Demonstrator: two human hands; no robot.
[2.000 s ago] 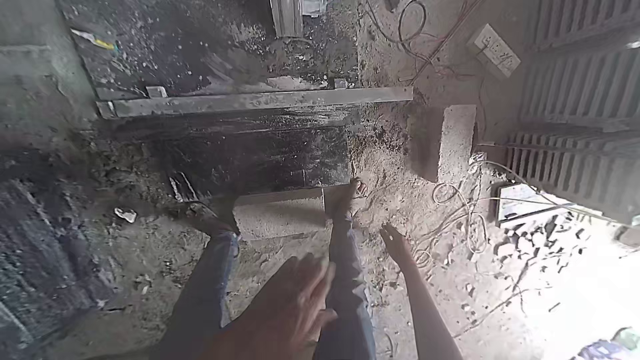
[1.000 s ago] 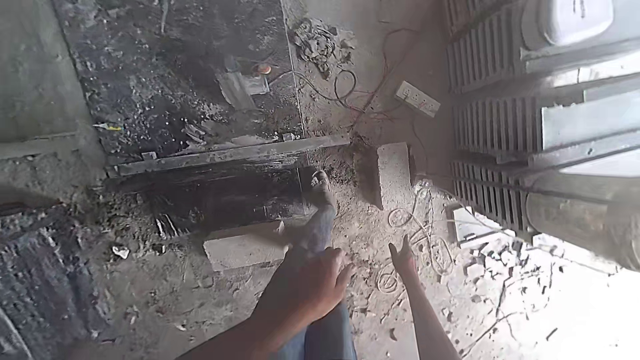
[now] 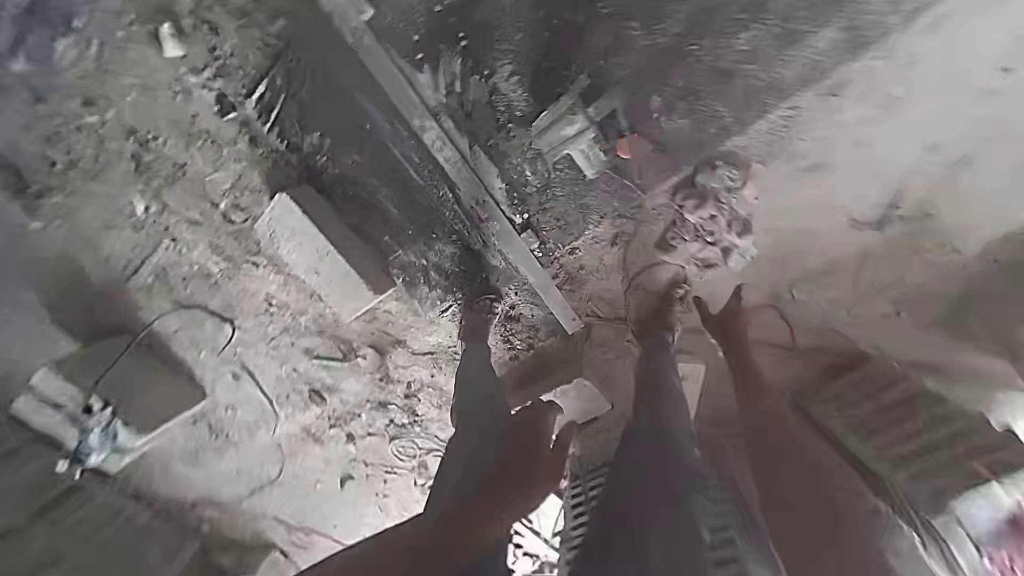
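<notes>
My left hand (image 3: 536,452) is at the lower centre, beside my leg. Its fingers are dark and blurred, and a pale block (image 3: 580,400) lies just beyond them; whether they touch cannot be told. Right of my bare foot (image 3: 670,300), my right hand (image 3: 724,316) reaches down over the dusty floor, thumb and fingers apart, holding nothing visible. A long straight bar (image 3: 480,196) runs diagonally along the edge of a dark, wet-looking surface (image 3: 384,152). My other foot (image 3: 480,308) stands near the bar's lower end.
A pale rectangular block (image 3: 320,252) lies left of the bar. Beyond the bar are a metal tool (image 3: 572,136) and a crumpled heap (image 3: 712,212). A slab (image 3: 136,384) with a cable sits at far left. Slatted stacks (image 3: 904,416) stand at lower right.
The view has turned strongly, so the bar now runs diagonally. My feet are now farther apart than one second ago. My right hand is still apart from the left, with its fingers spread.
</notes>
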